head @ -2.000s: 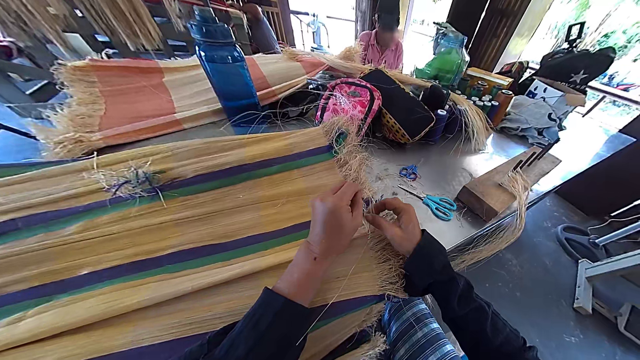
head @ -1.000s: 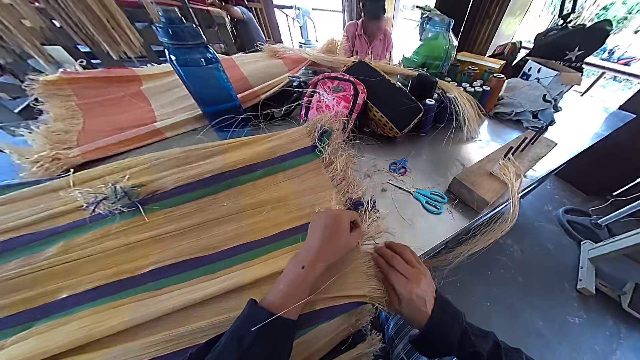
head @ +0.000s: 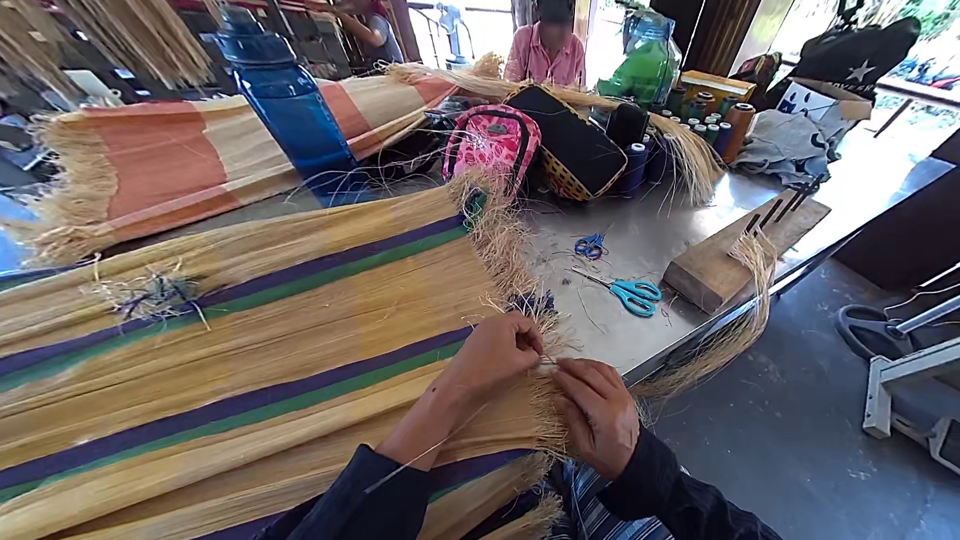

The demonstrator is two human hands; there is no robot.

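A yellow woven fibre cloth [head: 315,337] with purple and green stripes spreads over the table at left and centre. Along its right edge runs a frayed fringe [head: 506,255]. My left hand [head: 499,349] pinches fine fringe strands at that edge, thumb against fingers. Just right of it, my right hand [head: 600,412] has its fingertips on the same strands; the fingers are partly hidden. One long loose strand trails down over my left wrist. A tangle of fibre scraps [head: 157,292] lies on the cloth. Turquoise-handled scissors [head: 634,296] and small blue scissors [head: 591,246] lie beyond the fringe.
A wooden block with metal prongs [head: 720,262] holds fibres at the table's right edge. Behind the cloth are a blue bottle [head: 292,112], a pink pouch [head: 491,146], a black case [head: 566,139], thread spools [head: 739,131] and an orange-striped cloth [head: 165,157]. A person [head: 547,52] sits beyond.
My hands have shifted down along the fringe from where they were two seconds ago. My right hand was slightly apart from my left one second ago and is now close beside it.
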